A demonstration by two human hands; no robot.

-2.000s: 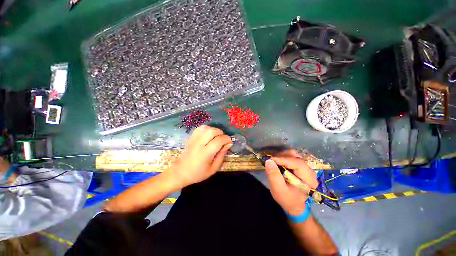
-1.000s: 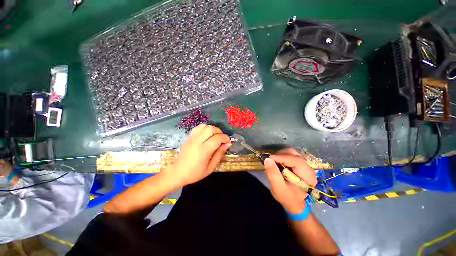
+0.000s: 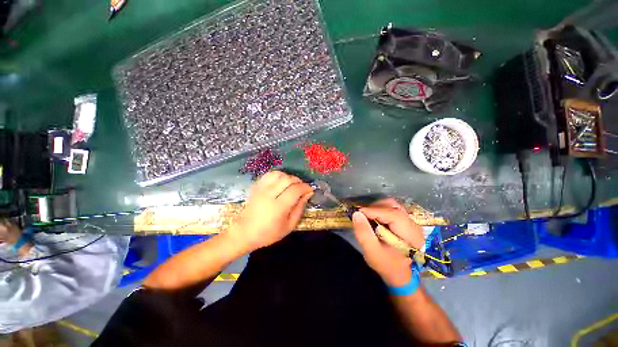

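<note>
My right hand (image 3: 388, 242), with a blue wristband, holds the soldering iron (image 3: 393, 238) like a pen. The iron's thin metal tip points up and left, close to my left fingertips. My left hand (image 3: 272, 209) is at the bench's front edge with thumb and fingers pinched together. A tiny part seems to be between the fingertips, mostly hidden by them. The small grey disc (image 3: 324, 196) lies just right of my left fingertips, under the iron's tip. Solder wire cannot be made out.
The component tray (image 3: 234, 88) lies behind my left hand. Dark parts (image 3: 263, 161) and red parts (image 3: 325, 158) lie in piles before it. A white tub (image 3: 415, 150), black fan (image 3: 420, 74) and soldering station (image 3: 525, 101) stand right. Another person's sleeve (image 3: 61, 278) is at left.
The view has shifted slightly. Both hands stay almost in place, and the iron's tip remains near my left fingertips.
</note>
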